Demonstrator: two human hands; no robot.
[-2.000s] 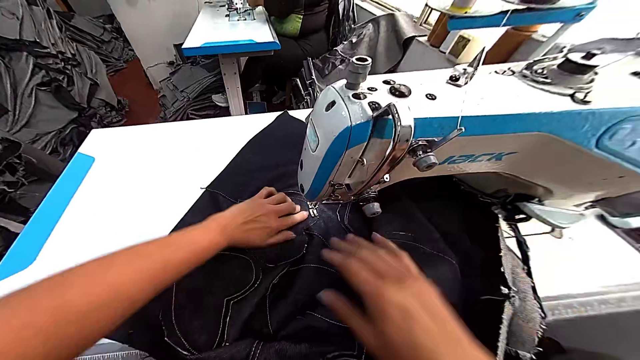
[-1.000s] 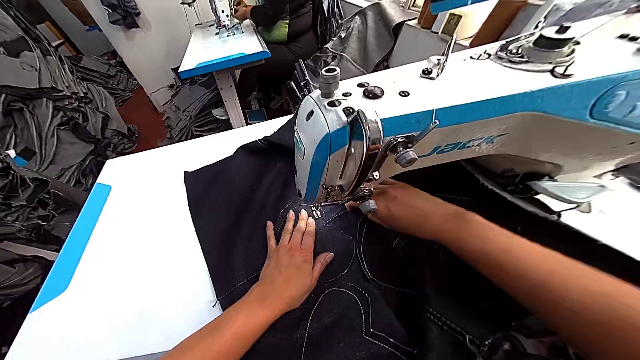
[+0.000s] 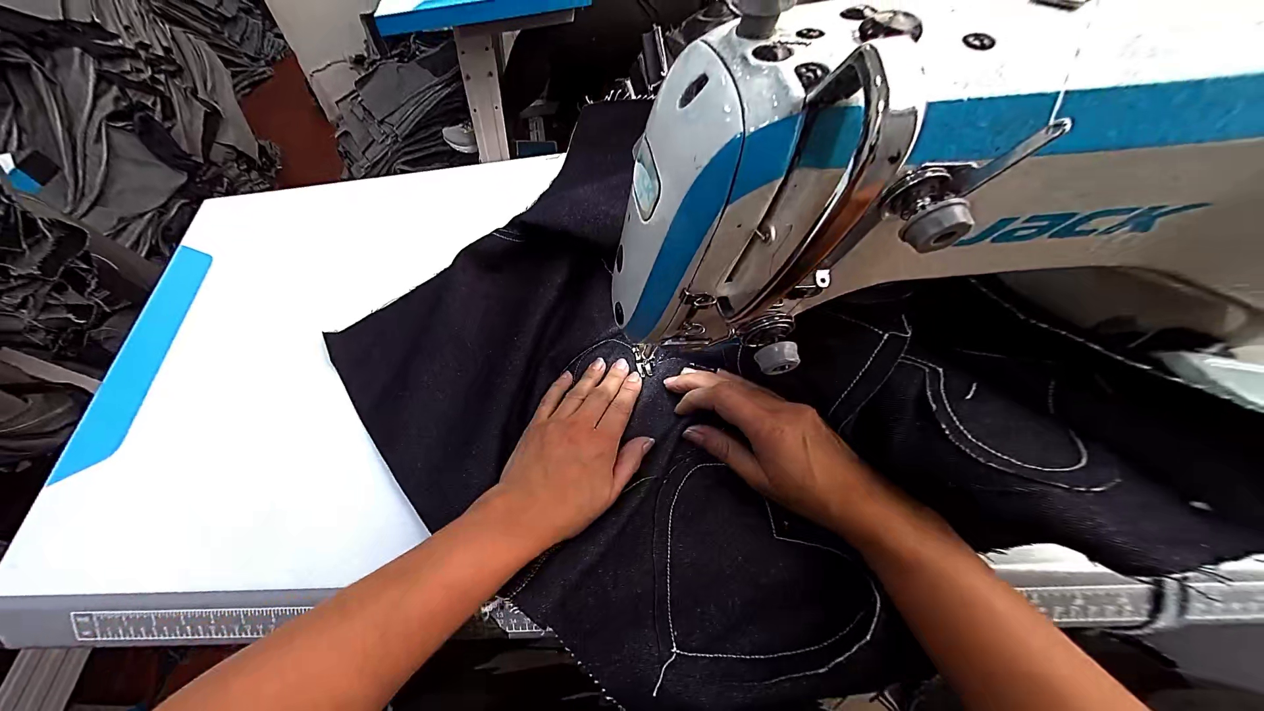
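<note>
Dark denim fabric (image 3: 444, 385) with light stitched curves lies across the table and under the presser foot (image 3: 644, 359) of a Jack sewing machine (image 3: 770, 168). My left hand (image 3: 578, 454) rests flat on the denim, its fingertips just in front and left of the foot, thumb out to the side. Just right of the foot, my right hand (image 3: 765, 434) touches the cloth with bent fingers; whether it pinches the fabric cannot be told. Stitched loops show on the denim in front of the hands and beneath the machine arm. The needle tip is too small to make out.
The white table top (image 3: 247, 395) has a blue corner strip (image 3: 138, 365) and a printed ruler (image 3: 197, 623) along its front edge. Piles of dark garments (image 3: 118, 109) lie at the left. Another table's leg (image 3: 481, 99) stands behind. The machine arm overhangs the right side.
My right hand has come from beside the needle area, under the machine head, to the cloth right of the foot. The denim has shifted and turned. The view has moved closer.
</note>
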